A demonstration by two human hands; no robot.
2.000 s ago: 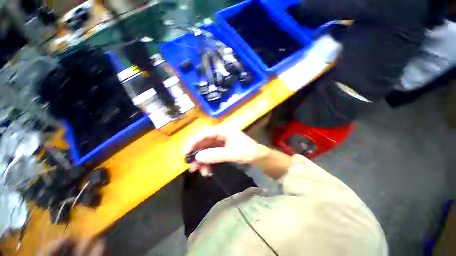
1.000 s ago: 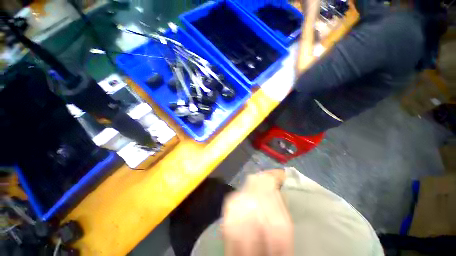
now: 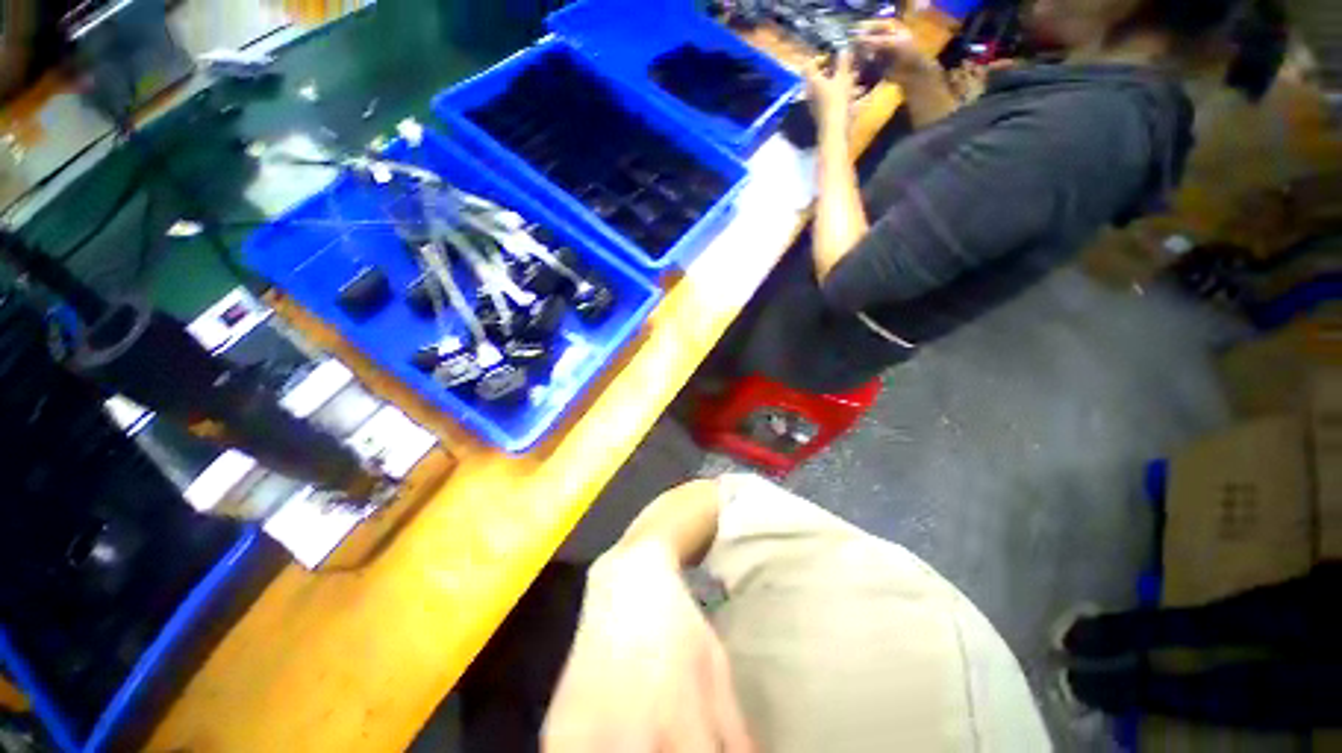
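Observation:
My right hand (image 3: 648,662) is low in the view, blurred and partly cut off by the bottom edge, beside my pale sleeve; whether it holds anything cannot be seen. My left hand is out of view. On the bench, the screw feeder (image 3: 327,537) stands under the black electric screwdriver (image 3: 221,405), which leans across it. Right of it, a blue bin (image 3: 527,430) holds several cabled subassemblies (image 3: 508,316) with black ends and pale leads. A separate black piece (image 3: 362,288) lies at the bin's left side.
A large blue bin (image 3: 169,647) of dark parts is at left. More blue bins (image 3: 692,243) stand farther along the yellow bench (image 3: 471,552). A coworker (image 3: 1016,191) works at right by a red stool (image 3: 780,419). Cardboard boxes (image 3: 1236,508) and someone's dark legs (image 3: 1207,662) are at lower right.
The view has swung right, bringing in the coworker's arms and the boxes. My right hand has dropped from the bench edge towards the bottom of the view. The blurred hand at lower left is gone.

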